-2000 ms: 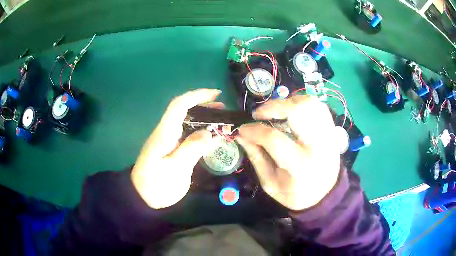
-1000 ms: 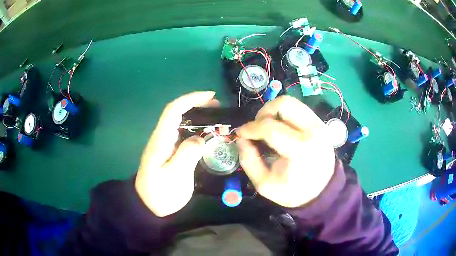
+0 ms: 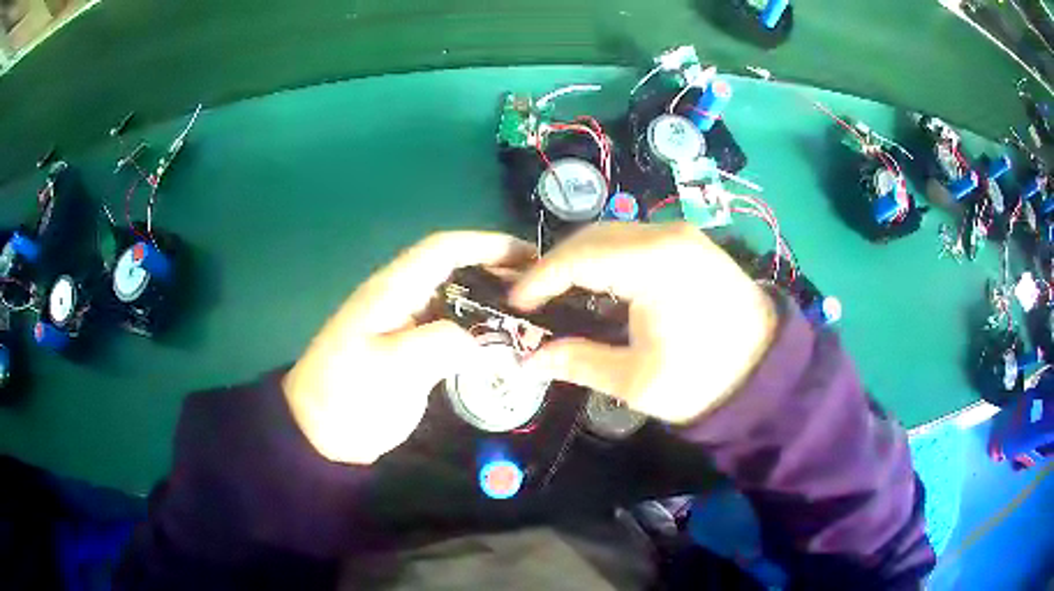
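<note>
A black speaker housing (image 3: 589, 444) lies in front of me, with a round silver speaker (image 3: 497, 387) and a blue battery with a reddish end (image 3: 500, 478). A circuit board (image 3: 491, 314) stands edge-on at the housing's upper wall, with short red and white wires below it. My left hand (image 3: 381, 358) holds the housing's left side, its thumb near the board's left end. My right hand (image 3: 670, 318) is at the right side, fingers and thumb closed round the housing's upper right edge. The fingertips partly hide the board and wires.
Beyond my hands are more speaker units with silver discs (image 3: 572, 188), a green board (image 3: 520, 121) and a blue battery (image 3: 711, 104). More units stand at the left (image 3: 133, 271) and right (image 3: 888, 191). One unit (image 3: 763, 14) lies on the dark green strip at the back.
The held housing has shifted slightly down and left, and the board now slants down to the right. My right hand has moved over the housing's upper edge. The unit on the back strip moved left.
</note>
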